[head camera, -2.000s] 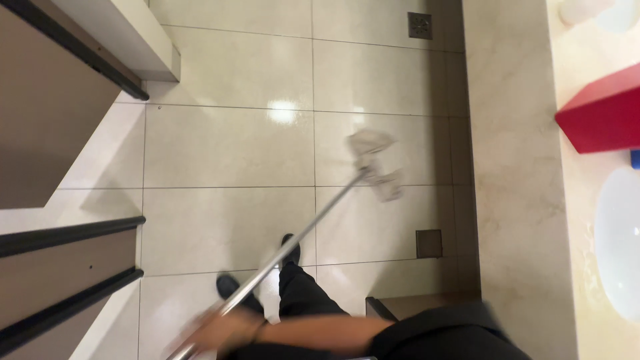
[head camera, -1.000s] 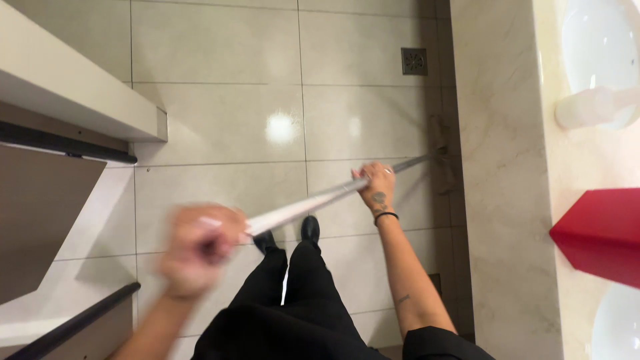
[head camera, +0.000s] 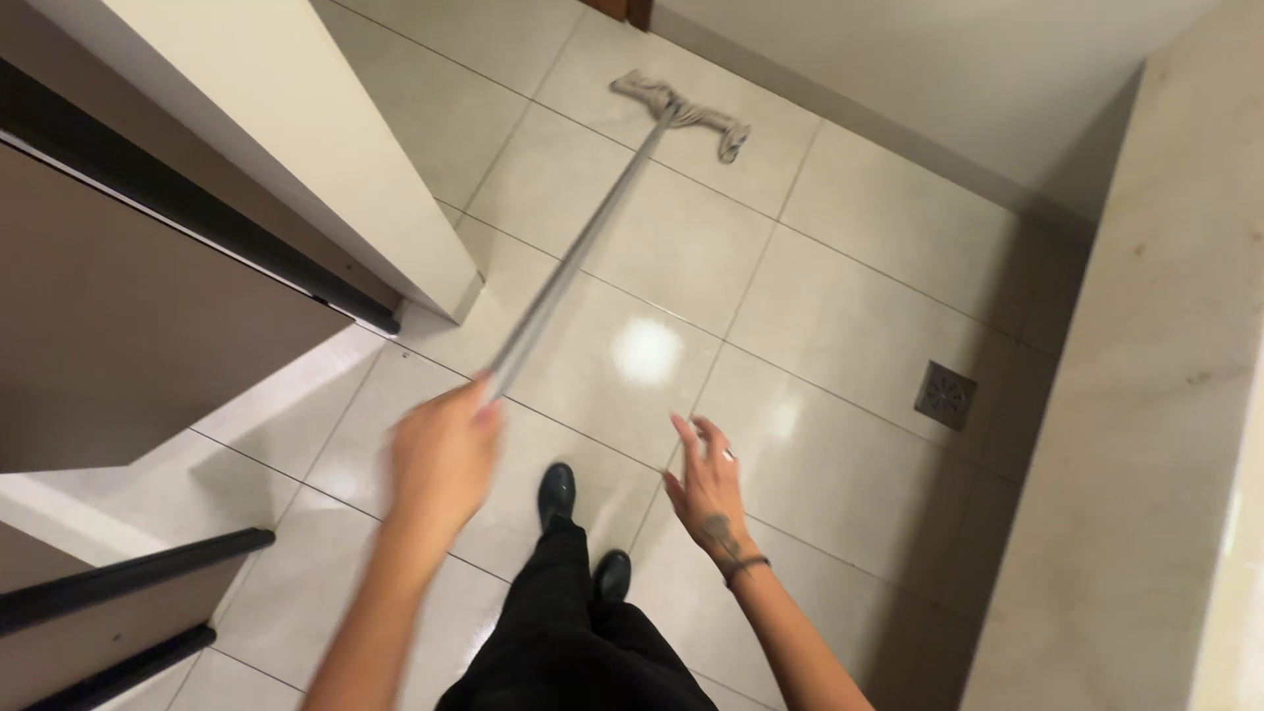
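My left hand (head camera: 446, 449), slightly blurred, is closed around the near end of a grey metal mop handle (head camera: 583, 252). The handle slants away up and to the right to a mop head of twisted off-white strands (head camera: 681, 111), which lies spread on the tiled floor (head camera: 839, 286) near the far wall. My right hand (head camera: 709, 469) is off the handle, its fingers apart above the floor, with a ring on one finger and a dark band at the wrist.
Partition panels with black edges (head camera: 138, 583) stand on the left beside a pale pillar (head camera: 385, 178). A marble counter (head camera: 1126, 395) runs along the right. A square metal floor drain (head camera: 945, 396) lies near it. My black shoes (head camera: 557, 494) are below my hands.
My right hand has let go of the handle it held one second ago. The mop head has moved from beside the counter to the floor near the far wall. The view has turned.
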